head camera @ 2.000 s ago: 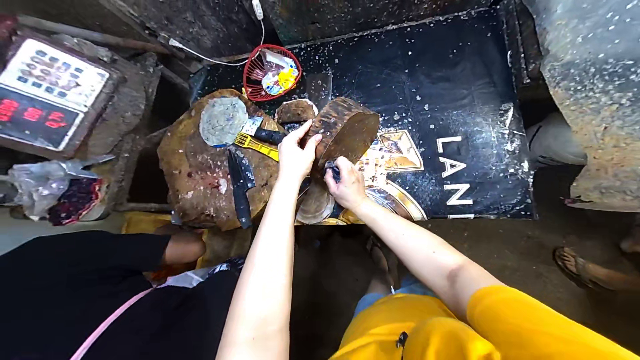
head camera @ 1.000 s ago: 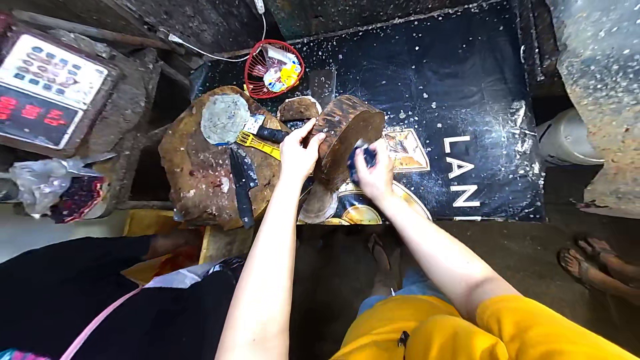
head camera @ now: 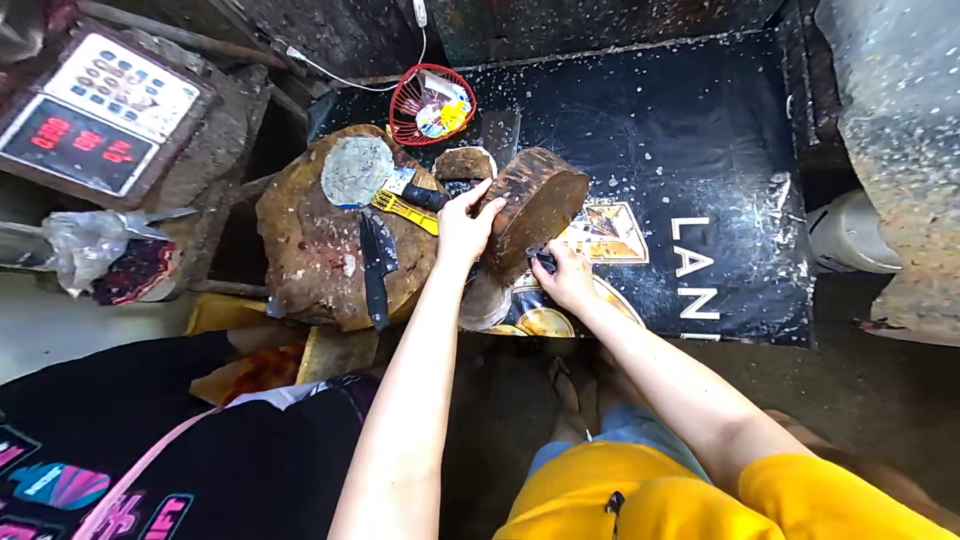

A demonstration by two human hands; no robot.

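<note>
My left hand (head camera: 469,221) grips the upper left edge of a thick round wooden block (head camera: 536,206), which stands tilted on its side over the black banner sheet (head camera: 720,150). In my right hand (head camera: 566,274) is a small dark object (head camera: 543,259), held against the block's lower right side; its kind cannot be told. Left of my left hand lies a large wooden chopping block (head camera: 307,247). On it rest a black-handled knife (head camera: 376,262), a yellow plastic-handled tool (head camera: 406,211), a round pale disc (head camera: 358,171) and a black handle (head camera: 424,196).
A red plastic basket (head camera: 395,112) with wrappers stands behind the blocks, beside a dark flat blade (head camera: 500,135). A digital scale (head camera: 90,120) with a lit display is at the far left, above a plastic bag (head camera: 86,244). A person in a black shirt (head camera: 277,450) is close on the left.
My right hand moved right along the block a second ago and is now back lower at its side, with the small dark object. My left hand keeps its hold on the block.
</note>
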